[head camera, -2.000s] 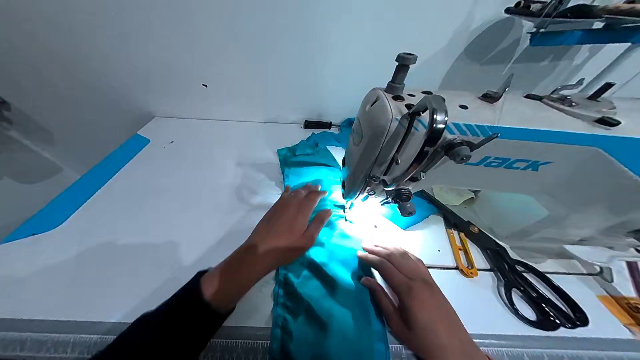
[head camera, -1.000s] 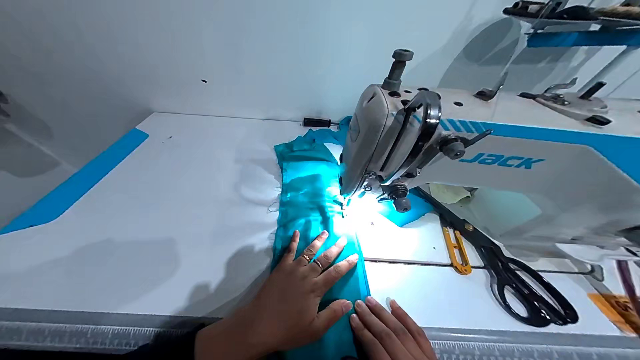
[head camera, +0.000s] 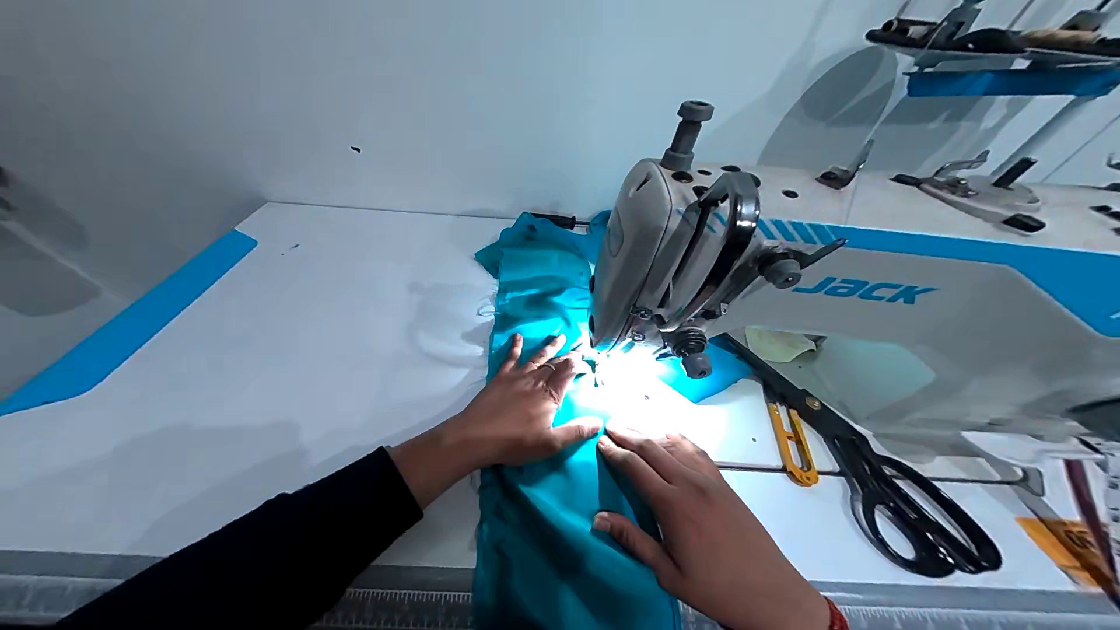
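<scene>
A long teal fabric piece (head camera: 542, 525) runs from the table's front edge past the lit needle area of a Jack sewing machine (head camera: 682, 254). Flat on the fabric, left of the needle, lies my left hand (head camera: 521, 407), fingers spread and a ring on one of them. My right hand (head camera: 678, 507) rests at the fabric's right edge, closer to the front, its fingertips touching the cloth near my left thumb. Glare hides the presser foot and needle tip. Whether the right fingers pinch the edge is unclear.
Black-handled scissors (head camera: 875, 481) and a yellow thread snipper or cutter (head camera: 792, 444) lie right of the needle area. A dark-handled tool (head camera: 556, 220) is behind the fabric. Blue tape (head camera: 131, 324) marks the table's left edge, and a ruler strip (head camera: 402, 608) runs along the front.
From one second ago, my left hand has moved forward along the fabric to beside the needle area. My right hand has also moved forward, onto the fabric's right edge.
</scene>
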